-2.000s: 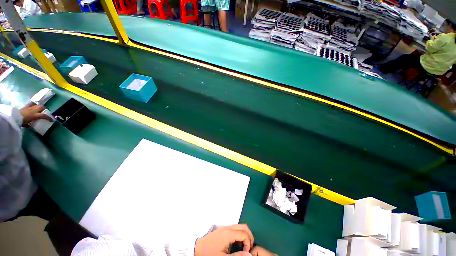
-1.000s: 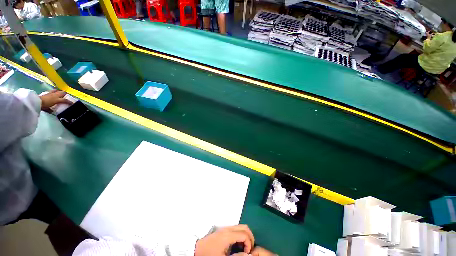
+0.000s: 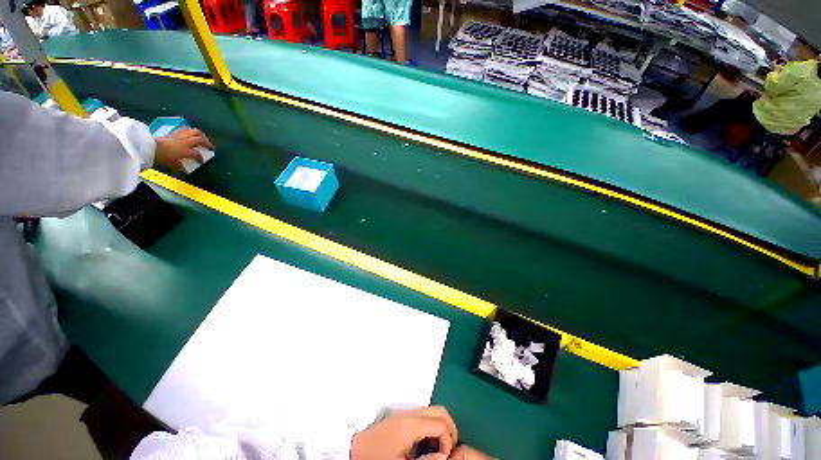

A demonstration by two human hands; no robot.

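My left hand (image 3: 401, 435) is at the bottom centre, fingers curled around a small dark item (image 3: 425, 446) that is mostly hidden between the fingertips. My right hand (image 3: 473, 452) touches it from the right and is mostly cut off by the bottom edge. My left sleeve lies over the near edge of a large white sheet (image 3: 315, 337) on the green bench. An open black parts bin (image 3: 517, 354) with crumpled small white parts (image 3: 510, 356) sits against the yellow edge strip (image 3: 360, 258), ahead and right of my hands.
White retail boxes (image 3: 671, 395) stand stacked at the right, with a white flat box (image 3: 576, 450) nearer. A blue box (image 3: 307, 183) is on the conveyor belt (image 3: 468, 229). At left, another person's hand (image 3: 183, 147) reaches over the belt onto a white box, near a black bin (image 3: 144, 216).
The blue boxes have moved right along the belt. The neighbour's hand has moved from the bench to a white box on the belt. My hands have barely moved.
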